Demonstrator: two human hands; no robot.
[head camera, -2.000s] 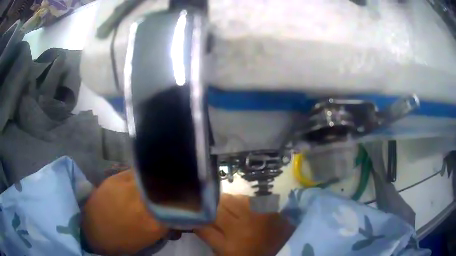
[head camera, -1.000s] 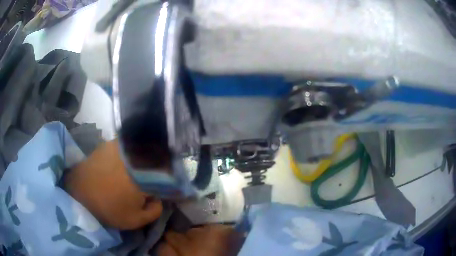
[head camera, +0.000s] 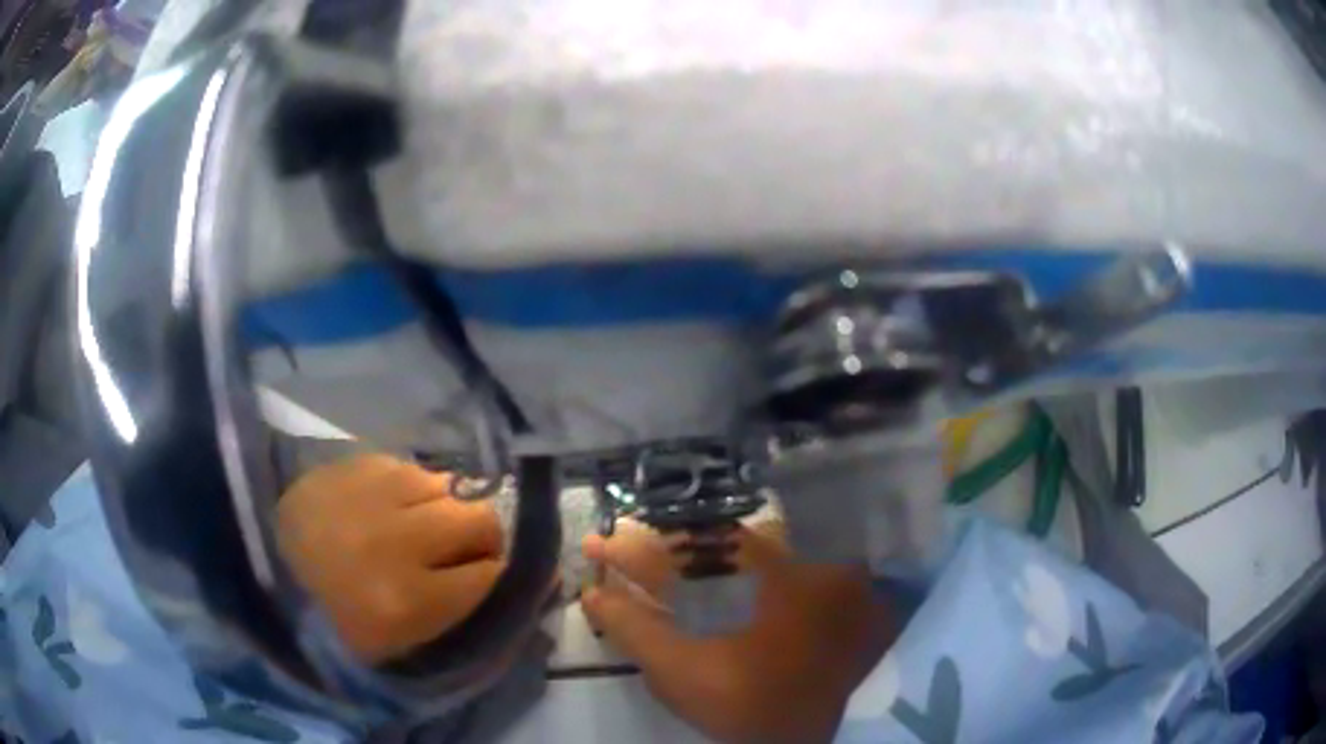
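Observation:
My left hand (head camera: 393, 560) lies left of the needle area (head camera: 579, 523), partly behind the chrome guard (head camera: 175, 364). My right hand (head camera: 742, 618) lies right of the needle area, partly behind the tension assembly (head camera: 705, 502). Small grey cloth (head camera: 579, 560) shows between the hands, with more grey cloth (head camera: 502, 712) below my left hand. The left fingers are bent and lie on the cloth; the right fingertips are at its right edge. Whether either hand pinches it cannot be told.
The white machine head (head camera: 756, 131) with a blue stripe fills the upper view. Right of it are scissors with a green handle (head camera: 1018, 465), partly hidden, a dark slim tool (head camera: 1130, 443) and a narrow grey strip (head camera: 1149, 574). Grey cloth (head camera: 37, 364) lies at far left.
The view has moved closer to the machine head. Both hands have come up from the table's front edge to either side of the needle area. The right sleeve now covers part of the scissors.

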